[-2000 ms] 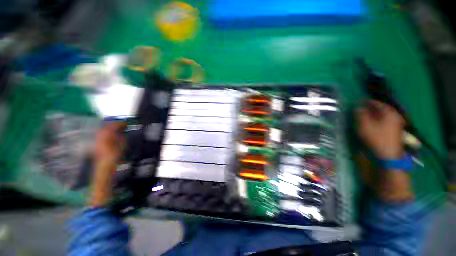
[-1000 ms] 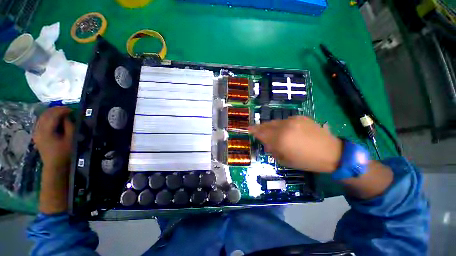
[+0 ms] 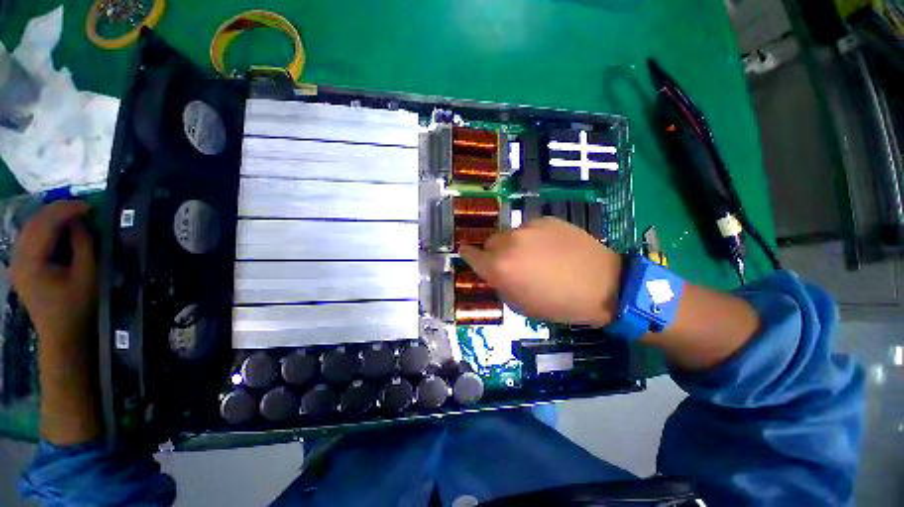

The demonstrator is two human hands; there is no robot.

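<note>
The open power module (image 3: 327,228) lies in front of me, its black fan panel (image 3: 134,277) on the left and long silver bars beside it. Three copper-wound blocks (image 3: 476,218) stand in a column right of the bars. My right hand (image 3: 543,269) reaches over the module from the right. Its fingertips are pinched between the middle and lower copper blocks; whether they hold a small part is hidden. My left hand (image 3: 55,262) is beside the outer left side of the fan panel, fingers curled; I cannot tell if it holds anything.
A black electric screwdriver (image 3: 699,158) with a cable lies right of the module. A small yellow-handled tool (image 3: 654,253) is near my right wrist. Yellow tape rings (image 3: 296,50) lie behind. White wipes (image 3: 59,124) and a cup are at upper left. Black capacitors (image 3: 317,399) line the near edge.
The module appears larger and shifted left in view. My right hand has stayed near the copper blocks, its fingertips slightly farther left. My left hand remains beside the fan panel.
</note>
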